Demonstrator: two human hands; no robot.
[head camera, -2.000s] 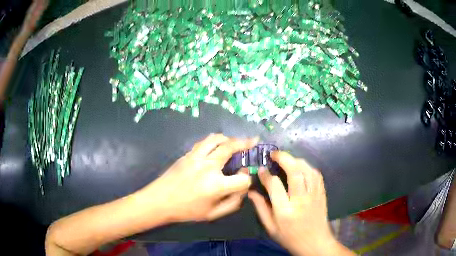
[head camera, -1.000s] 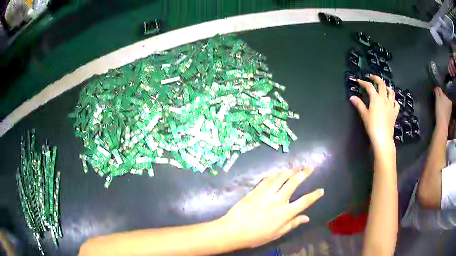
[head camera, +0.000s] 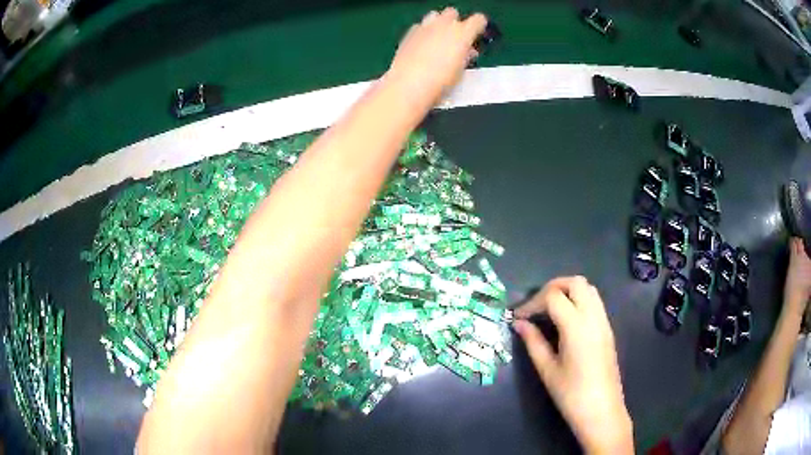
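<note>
My left hand (head camera: 437, 55) reaches over the heap to the green belt, its fingers at a black housing (head camera: 485, 41) there; the housing is partly hidden by the fingers. My right hand (head camera: 569, 342) is at the right edge of the heap of small green circuit boards (head camera: 409, 267), thumb and forefinger pinched on the end of a small circuit board (head camera: 495, 313). My left forearm covers the middle of the heap.
Black housings (head camera: 675, 240) stand grouped at the right of the dark table. Another housing (head camera: 615, 91) lies at the white strip (head camera: 702, 84). More ride on the green belt (head camera: 293, 53). Long green strips (head camera: 40, 364) lie at far left. Another person's arm (head camera: 772, 355) is at far right.
My left hand has moved from the table's front up to the belt. My right hand has left the group of housings and come to the heap's right edge. The view has shifted.
</note>
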